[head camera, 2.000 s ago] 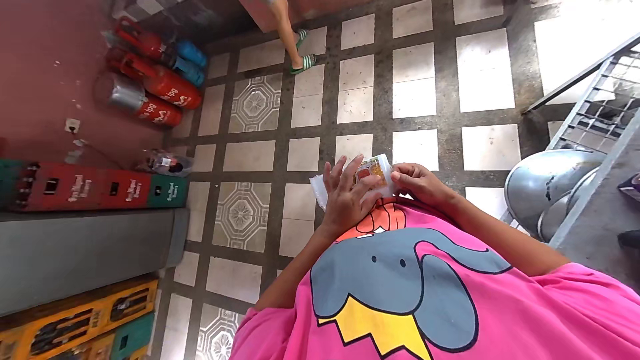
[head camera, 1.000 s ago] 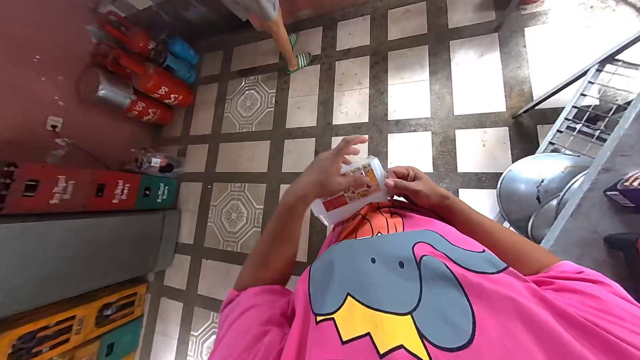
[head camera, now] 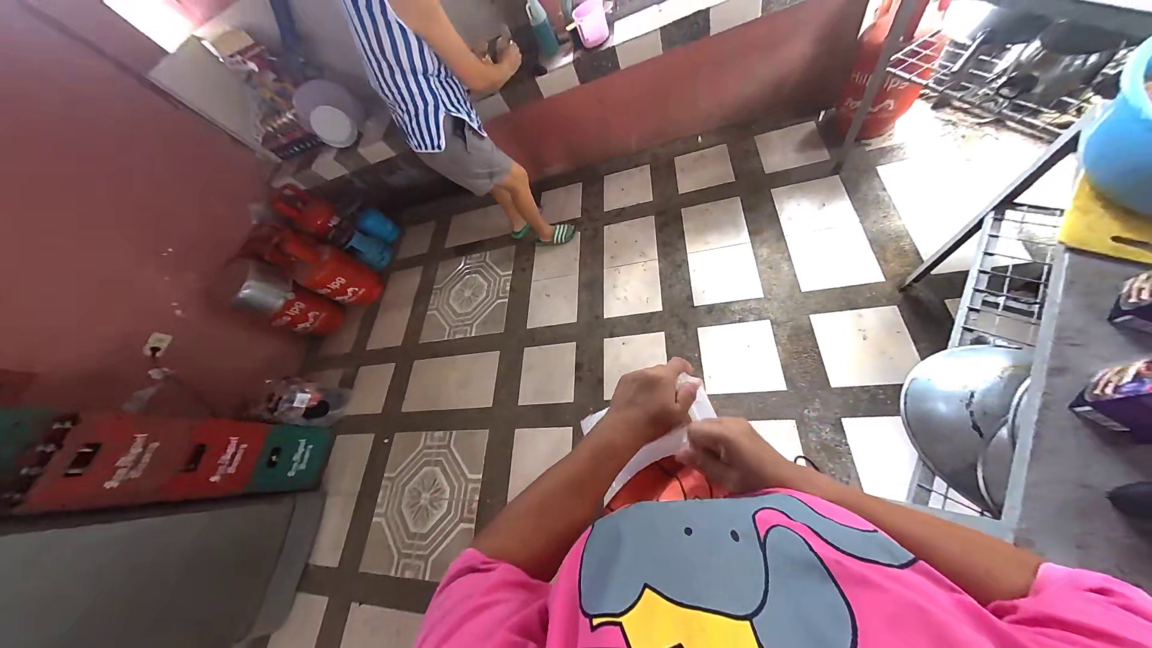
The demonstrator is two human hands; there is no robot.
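Both hands are close together in front of my pink shirt. My left hand has its fingers closed on the upper edge of a white plastic packet. Just to the right, my right hand pinches the packet's right edge. The packet's lower left part shows below my left wrist, close to the orange part of the shirt print. My fingers hide its top, and whether it is torn cannot be seen.
Another person stands at a tiled counter. Red gas cylinders and bottle crates line the left side. On the right are a metal rack, a large metal bowl and a grey table.
My left hand, spread over the packet's printed face before, is now closed on its edge. The print no longer shows. The view has tilted up, bringing the other person's upper body into sight.
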